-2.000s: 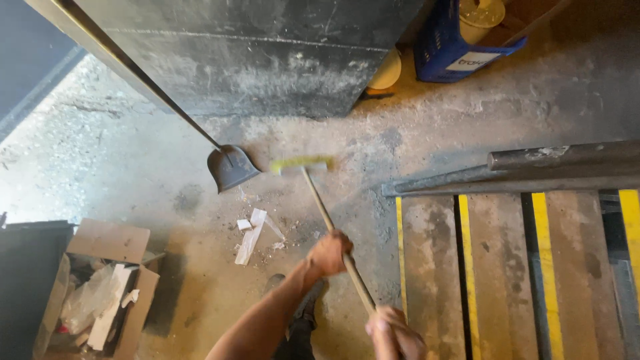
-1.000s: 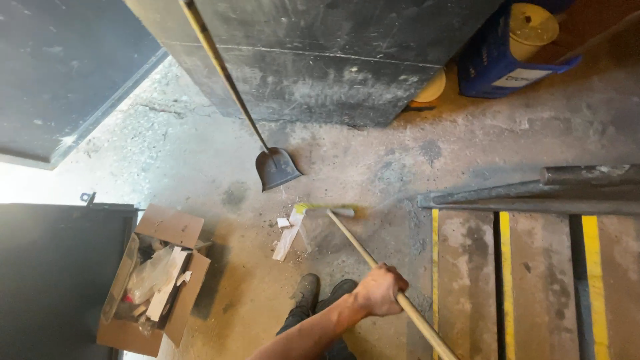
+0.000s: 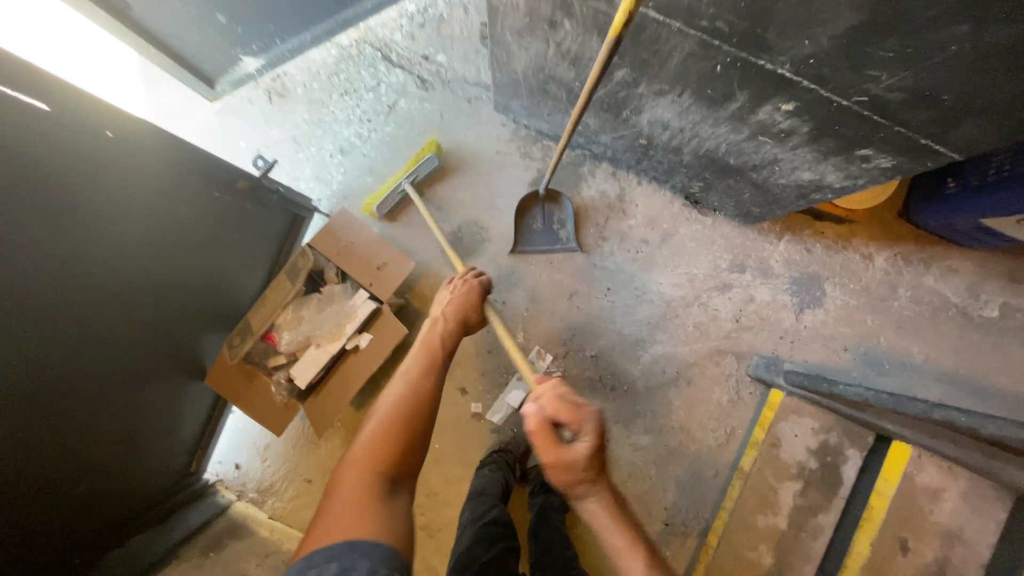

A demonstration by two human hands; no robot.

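Note:
My left hand [image 3: 462, 302] grips the middle of a push broom's wooden handle [image 3: 436, 230]. Nearer my body, my right hand [image 3: 566, 432] is closed around the upper end of that handle. The broom head [image 3: 408, 182], grey with yellow bristles, is over the concrete floor at upper left. A dark shovel or dustpan blade [image 3: 545, 226] rests on the floor to the right of the broom head, its long wooden handle rising toward the dark panel. Pale flat scraps [image 3: 509, 397] lie below the broom handle, just in front of my feet, with small debris around them.
An opened cardboard box [image 3: 362, 254] of plastic film and scraps stands at left beside a dark door [image 3: 120, 280]. A large dark panel [image 3: 720, 104] stands at upper right, near a blue bin [image 3: 964, 200]. Yellow-edged steps [image 3: 808, 480] and a dark rail [image 3: 896, 408] are at lower right.
The broom head has moved from the scraps to the floor between the box and the shovel. My right hand, out of view one second ago, is visible on the handle. The view has turned leftward.

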